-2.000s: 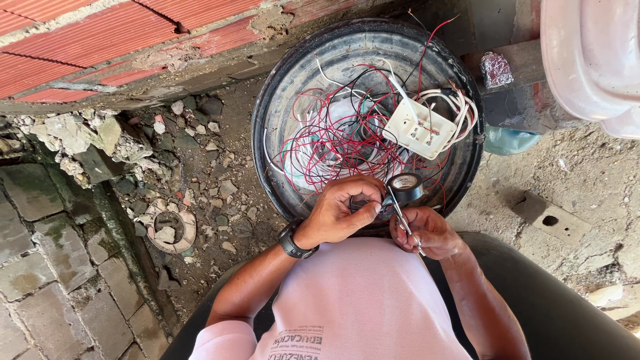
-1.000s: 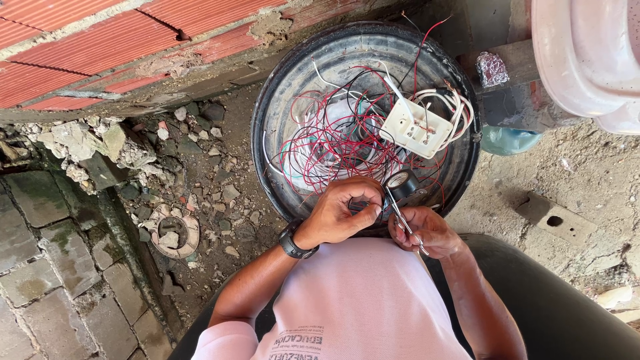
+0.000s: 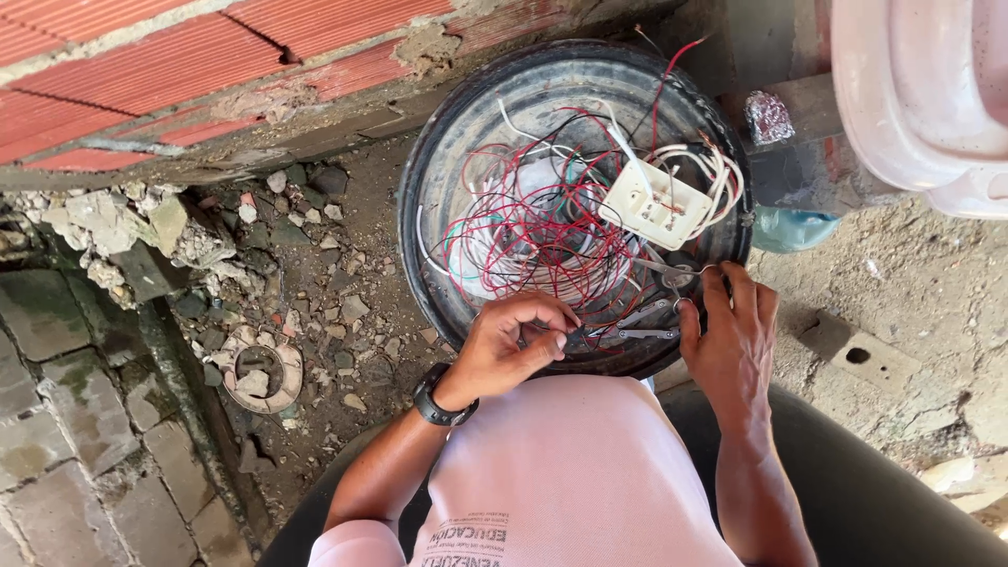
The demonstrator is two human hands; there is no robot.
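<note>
My left hand (image 3: pixel 524 339) is at the near rim of a round black tub (image 3: pixel 419 276), its fingertips pinched on a small dark piece, too small to identify. My right hand (image 3: pixel 728 339) has its thumb and index finger at the rings of metal scissors (image 3: pixel 657 266), which lie over a dark round object, likely the tape roll. Just left of that hand, a metal multi-tool (image 3: pixel 642 321) rests in the tub with its handles spread. Tangled red, black and white wires (image 3: pixel 543 228) fill the middle. A white plastic electrical box (image 3: pixel 655 206) with wires sits at the right.
A red hollow-brick wall (image 3: pixel 157 71) borders the far left, with rubble (image 3: pixel 339 276) below it. Crumpled foil (image 3: pixel 768 118) and a pale plastic basin (image 3: pixel 906 118) are at the far right. A metal plate with a hole (image 3: pixel 882 362) lies on the ground.
My right hand has moved right and forward with the scissors, away from my left hand. The black tape roll, upright between the hands before, is no longer there. The multi-tool now shows in the tub.
</note>
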